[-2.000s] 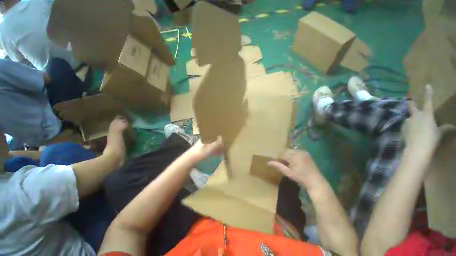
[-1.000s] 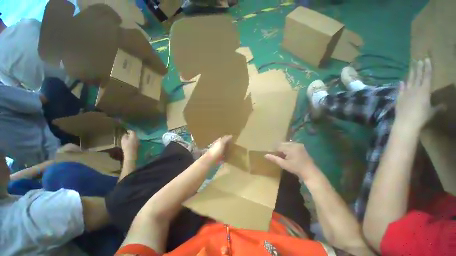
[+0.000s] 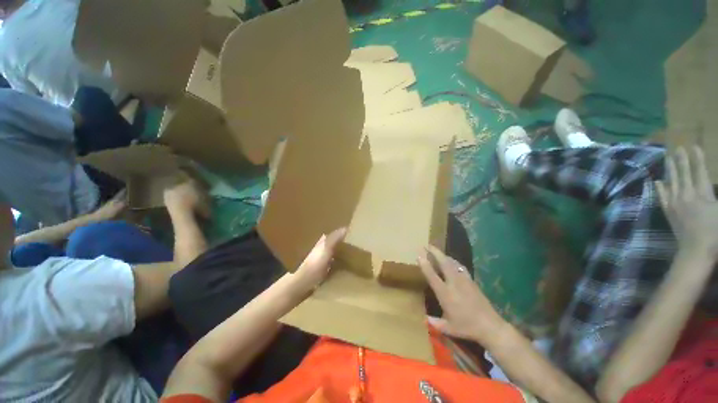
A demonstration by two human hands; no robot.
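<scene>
A brown cardboard box (image 3: 394, 212) lies partly folded on my lap. Its large lid panel (image 3: 291, 86) with rounded lobes stands up at the left. Small corner flaps (image 3: 400, 271) are folded inward at the near end. The front wall panel (image 3: 362, 316) lies flat toward my body. My left hand (image 3: 321, 256) grips the near left corner, with its thumb on the edge. My right hand (image 3: 459, 293) is against the outside of the right wall near the right corner flap, fingers at the edge.
Flat blanks (image 3: 394, 90) lie on the green floor ahead. A closed box (image 3: 516, 53) stands at the upper right. Neighbours sit close on both sides: a person in grey (image 3: 63, 315) at left, and a hand (image 3: 689, 197) beside cardboard at right. Printed boxes stand upper left.
The right side wall now stands upright and the corner flaps are turned inward. The lid panel has swung left and spread wider. My right hand has moved down to the outside of the right wall.
</scene>
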